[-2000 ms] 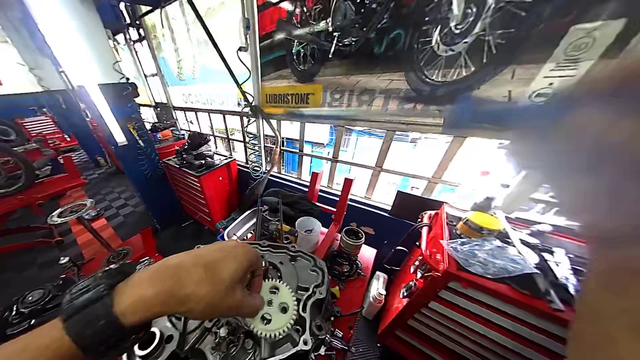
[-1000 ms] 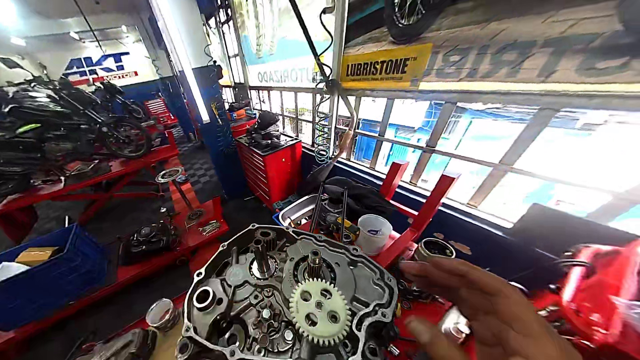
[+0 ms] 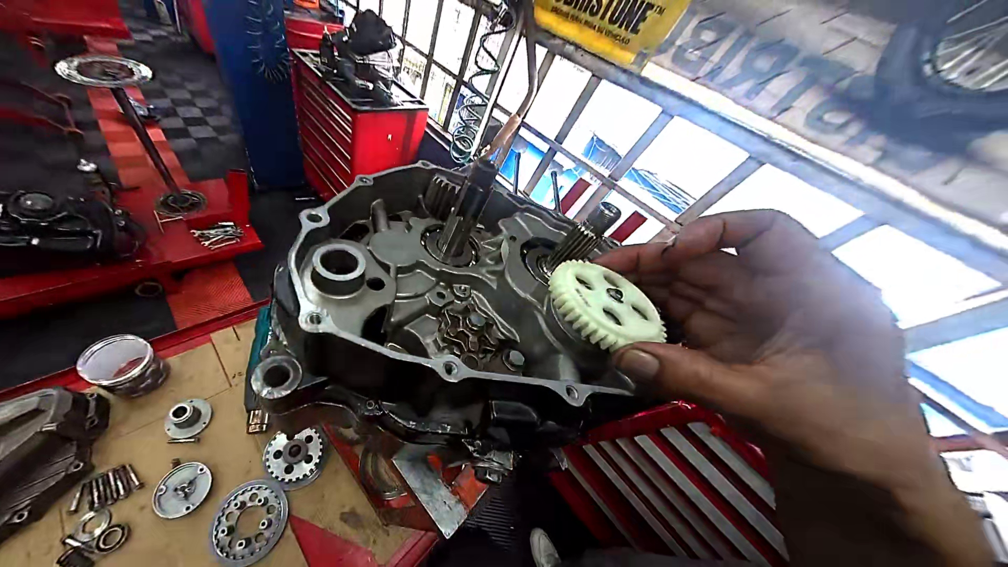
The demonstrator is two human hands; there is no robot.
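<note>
My right hand (image 3: 732, 323) comes in from the right, with thumb and fingers at the rim of a pale plastic gear (image 3: 606, 305). The gear is tilted at the right side of an open motorcycle engine crankcase (image 3: 504, 382); whether it still touches its seat cannot be told. Inside the case a splined shaft (image 3: 465, 213) stands up, and a second splined shaft (image 3: 583, 236) rises just behind the gear. A star-shaped shift drum part (image 3: 470, 331) lies low in the case, and a round metal bore (image 3: 339, 268) is at its left. My left hand is out of view.
On the cardboard-covered bench (image 3: 213, 370) at lower left lie clutch plates (image 3: 249, 524), a round metal cap (image 3: 182, 490), bolts (image 3: 106, 484), a dark engine cover (image 3: 47, 449) and a metal tin (image 3: 118, 364). A red tool cabinet (image 3: 669, 488) stands below right, another (image 3: 354, 118) behind.
The right hand, apart from the gear one second ago, now grips its rim. The gear, flat-seated before, is tilted. The hand at the gear two seconds ago is gone. The view has moved closer.
</note>
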